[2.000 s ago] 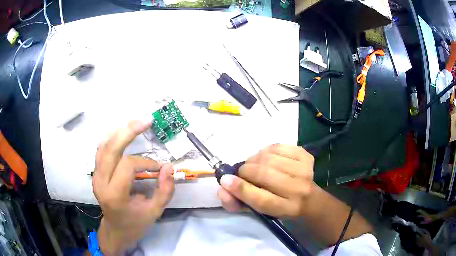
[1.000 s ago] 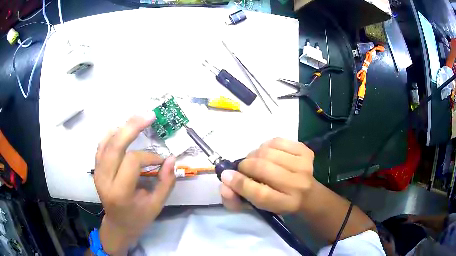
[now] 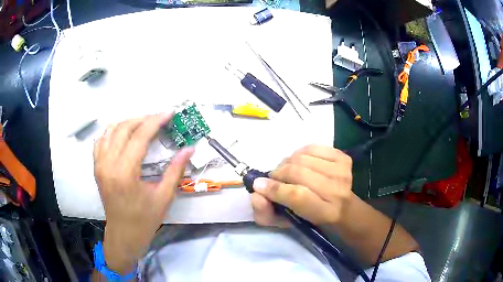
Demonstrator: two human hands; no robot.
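A green circuit board (image 3: pixel 188 125) lies on the white sheet, over some crumpled clear or white material (image 3: pixel 203 154). My left hand (image 3: pixel 138 160) is at its left side, with the index fingertip at the board's upper left and the thumb near its lower edge. My right hand (image 3: pixel 306 190) holds a soldering iron (image 3: pixel 229 157) by its black handle. The iron's tip is at the board's right edge. An orange cable (image 3: pixel 212 185) lies below the board, partly hidden by my left hand.
On the white sheet (image 3: pixel 138 44) are a yellow-handled tool (image 3: pixel 251 111), a black two-pronged tool (image 3: pixel 263 92), tweezers (image 3: pixel 278 81) and a small metallic cylinder (image 3: pixel 263 16). Pliers (image 3: pixel 347 97), a white plug adapter (image 3: pixel 348 58) and a second orange cable (image 3: pixel 406 71) are at the right.
My left hand has shifted and its thumb has moved up to near the board's lower edge. The iron stays at the board's right edge. The view has shifted slightly.
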